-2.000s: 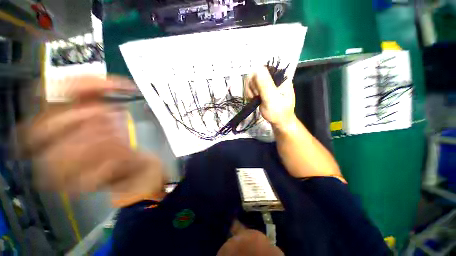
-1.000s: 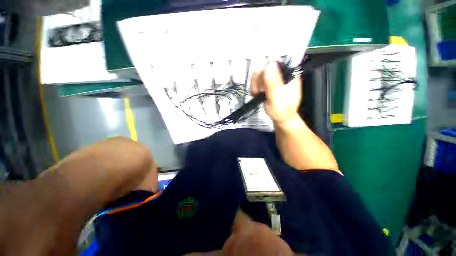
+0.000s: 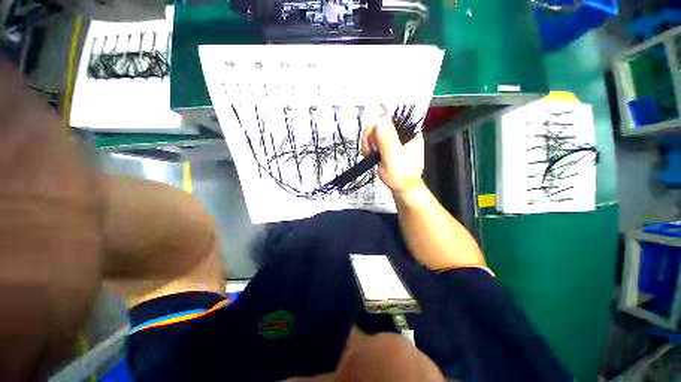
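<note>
My right hand [image 3: 396, 158] is closed around a thick bundle of black wires [image 3: 349, 177]. Dark wire ends fan out above the fist, and the bundle slants down to the left over the white layout sheet [image 3: 261, 78]. The sheet lies between my body and the bench, with black wire sets [image 3: 313, 149] in rows, looped and tangled in the middle. My left arm [image 3: 160, 242] is bent up close to the camera. A large blurred skin area fills the left edge; I cannot tell hand from forearm there.
The dark press [image 3: 328, 16] stands at the top, on the green bench [image 3: 478, 52]. Another white sheet with black wires [image 3: 112, 104] lies at the upper left, and one [image 3: 515, 190] at the right. Blue bins [image 3: 575, 22] are at the upper right. A badge [image 3: 382, 280] is on my chest.
My left hand has swung from beside the sheet up towards the camera at the left. My right hand keeps hold of the bundle. The camera view has shifted slightly.
</note>
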